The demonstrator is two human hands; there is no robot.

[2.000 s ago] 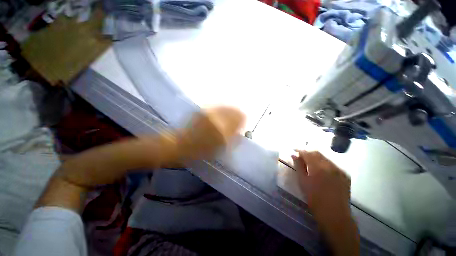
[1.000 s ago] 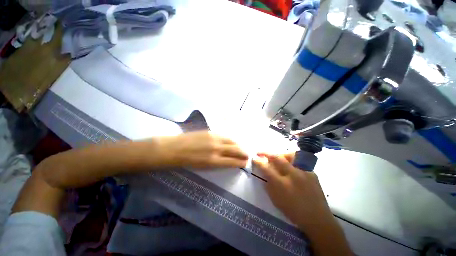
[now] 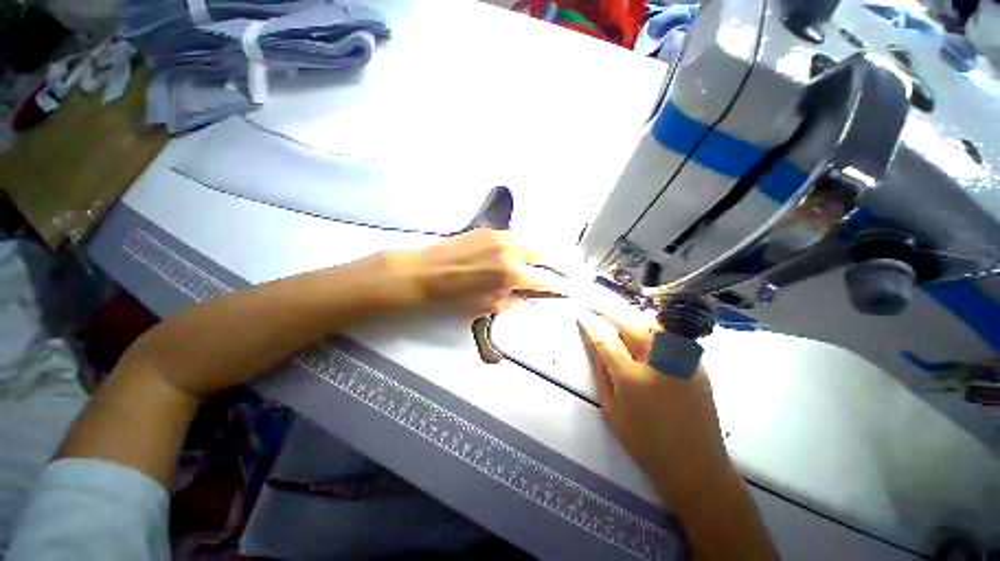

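A long, slightly curved pale blue-grey collar piece [image 3: 329, 186] lies on the white table, its near end running under my left hand. My left hand [image 3: 483, 268] holds this end, fingertips close to the needle area of the sewing machine [image 3: 713, 142]. My right hand [image 3: 636, 367] lies just right of it, fingers pointing at the presser foot [image 3: 620, 287]. Glare hides the cloth at the fingertips, and I cannot tell if the right fingers grip it.
Tied blue-grey bundles [image 3: 274, 49] lie at the table's far left, beside brown cardboard [image 3: 77, 164]. A ruler strip [image 3: 439, 427] runs along the near edge. Grey-blue cut pieces [image 3: 318, 493] are below the edge. A white fabric pile [image 3: 38, 351] is at left.
Since one second ago both hands have moved up to the needle area, and the collar piece has shifted right with its end turned up. Earlier, my left hand was blurred over the strip, apart from my right.
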